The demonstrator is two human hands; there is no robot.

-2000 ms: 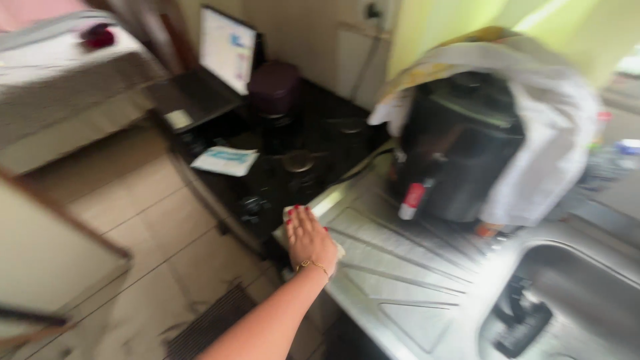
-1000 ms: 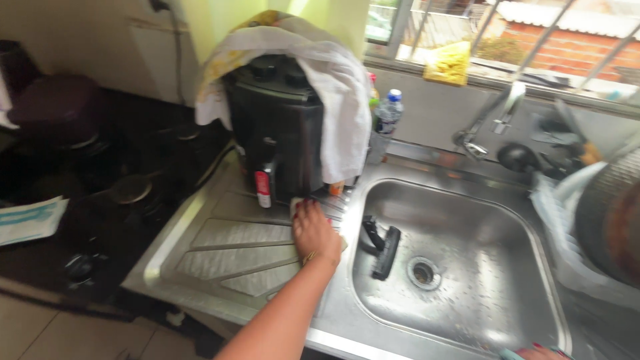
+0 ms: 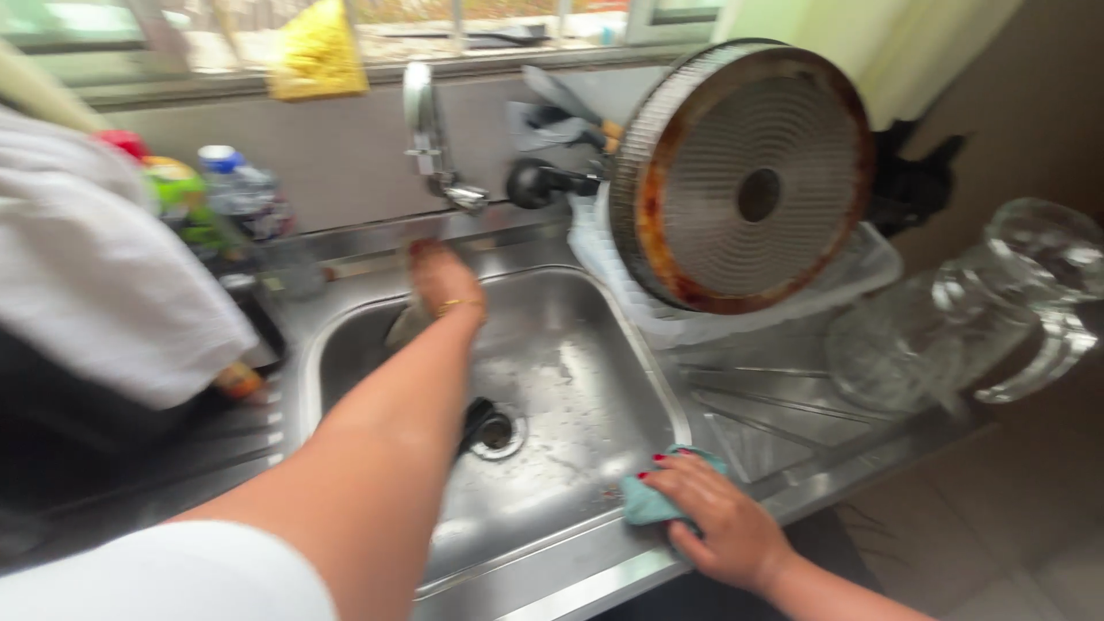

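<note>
My left hand, with a thin bracelet at its wrist, reaches to the back left rim of the stainless steel sink. A pale cloth hangs beneath its palm over the basin's edge; the fingertips are blurred. At the sink's front right corner my right hand presses a teal cloth on the rim. A black-handled object lies by the drain, partly hidden by my left forearm. The chrome faucet stands behind the basin.
A large round pan leans in a white plastic dish rack at the right. Beside it lies a glass jug on the drainboard. Bottles stand back left, near a white cloth over a black appliance.
The view has swung far right, from the stove to the sink. My left hand has moved from the left drainboard to the sink's back edge. My right hand now shows fully, on a teal cloth.
</note>
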